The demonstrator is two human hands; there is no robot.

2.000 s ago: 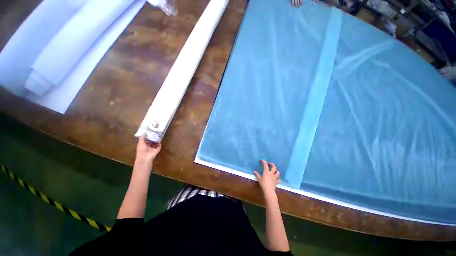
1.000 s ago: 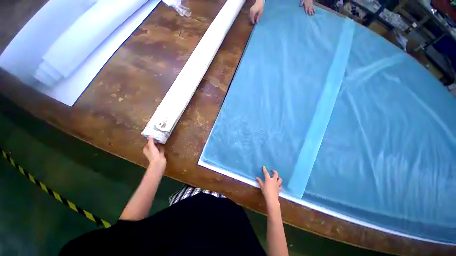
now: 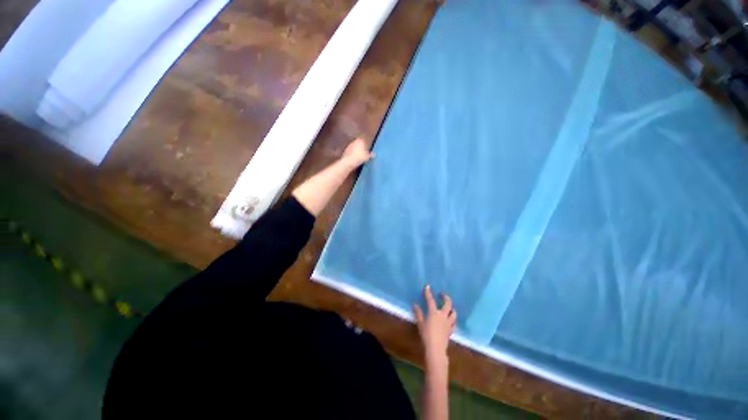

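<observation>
Sheer blue fabric (image 3: 459, 164) lies flat in a stack on the brown table, with a thin white edge along the near side. A lighter turquoise band (image 3: 548, 193) crosses it. My left hand (image 3: 358, 154) is at the fabric's left cut edge, fingertips touching it; whether it pinches the edge cannot be told. My right hand (image 3: 435, 320) rests with fingers spread on the near edge of the fabric, left of the band. A long white roll (image 3: 299, 115) lies across the table to the left, its near end partly beside my left sleeve.
White sheets (image 3: 123, 66) lie in folds at the far left of the worn wooden table (image 3: 193, 139). Green floor with yellow-black tape (image 3: 78, 279) shows below left. Dark shelving with items (image 3: 697, 33) stands beyond the table at the upper right.
My left hand has left the white roll's near end and moved up and right to the fabric's left edge. My right hand stays on the near edge. The other person's hands are out of view.
</observation>
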